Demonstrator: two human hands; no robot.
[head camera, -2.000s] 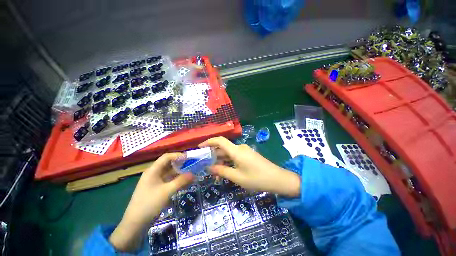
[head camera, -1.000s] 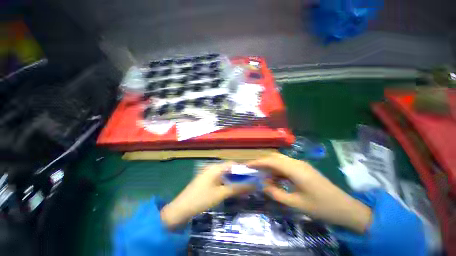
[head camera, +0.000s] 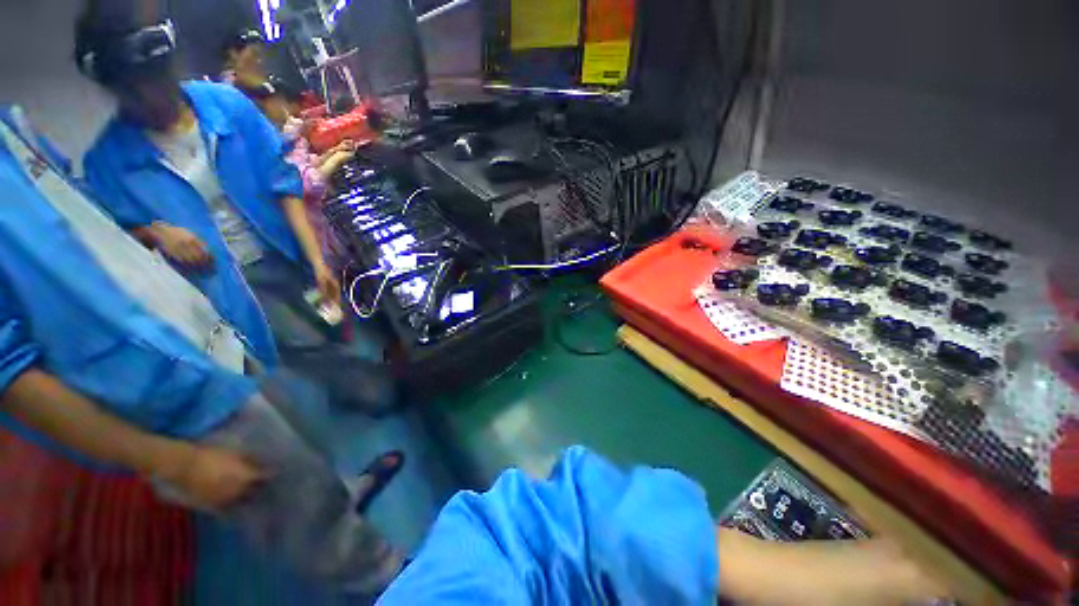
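My left hand (head camera: 882, 573) is blurred at the bottom right, with its fingers unclear near the picture's edge. Whether it holds anything cannot be told. My blue left sleeve fills the bottom middle. My right hand is out of the picture. Behind my left wrist, a corner of the near clear tray (head camera: 757, 511) shows with a black panel (head camera: 795, 516) in it; the rest is hidden or cut off.
A far clear tray with rows of black housings (head camera: 838, 310) lies on a red bin (head camera: 663, 278), over dotted sheets (head camera: 846, 381). A tan strip (head camera: 710, 397) runs before the bin. Computer equipment (head camera: 521, 195) and a black crate (head camera: 467, 343) stand left. People in blue smocks (head camera: 243, 142) stand further left.
The view has swung far to the left. The held blue-and-clear piece, my right hand and the right-hand bins have left the picture. People and computer equipment have come into view.
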